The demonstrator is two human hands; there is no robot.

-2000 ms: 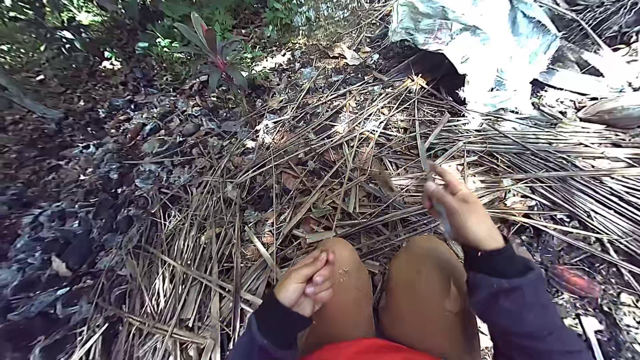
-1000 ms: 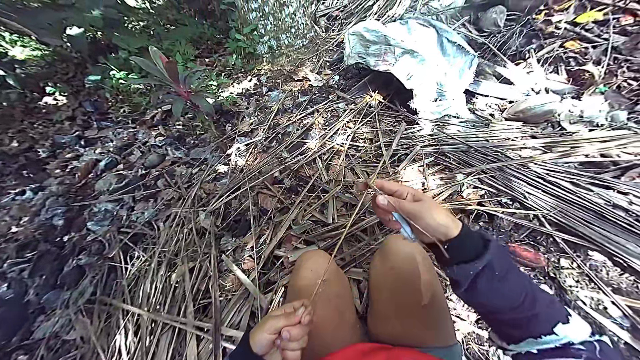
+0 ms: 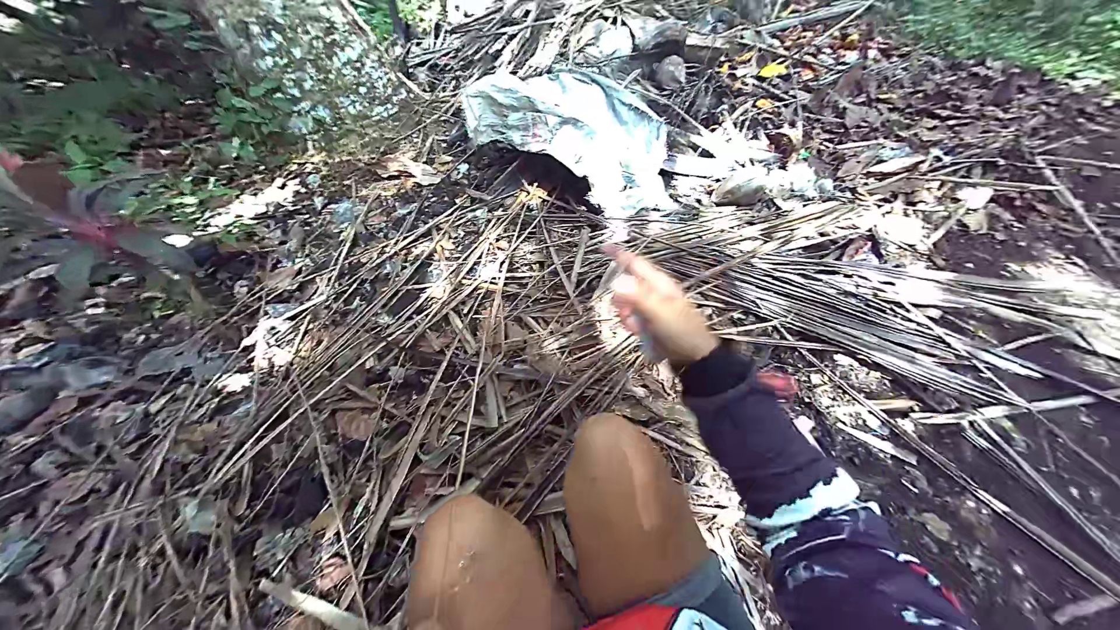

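Note:
My right hand [image 3: 661, 306] reaches forward over the dry palm leaf strips, fingers curled around something slim and pale that looks like a small knife; motion blurs it. Beyond the fingertips lies a crumpled silvery-white plastic sheet [image 3: 569, 118]. Long thin brown palm ribs [image 3: 796, 280] are heaped to the right of the hand. More dry strips [image 3: 490, 350] cover the ground in front of my bare knees. My left hand is out of the frame.
A red-leaved plant [image 3: 96, 229] stands at the left edge, near dark leaf litter [image 3: 79, 376]. A small red object [image 3: 778, 385] lies beside my right sleeve. A pale stick [image 3: 311, 605] is at the bottom. Pale debris [image 3: 770, 179] lies right of the sheet.
My left hand, seen near my knee before, has left the frame. The right hand is stretched farther forward, and the view has swung to the right.

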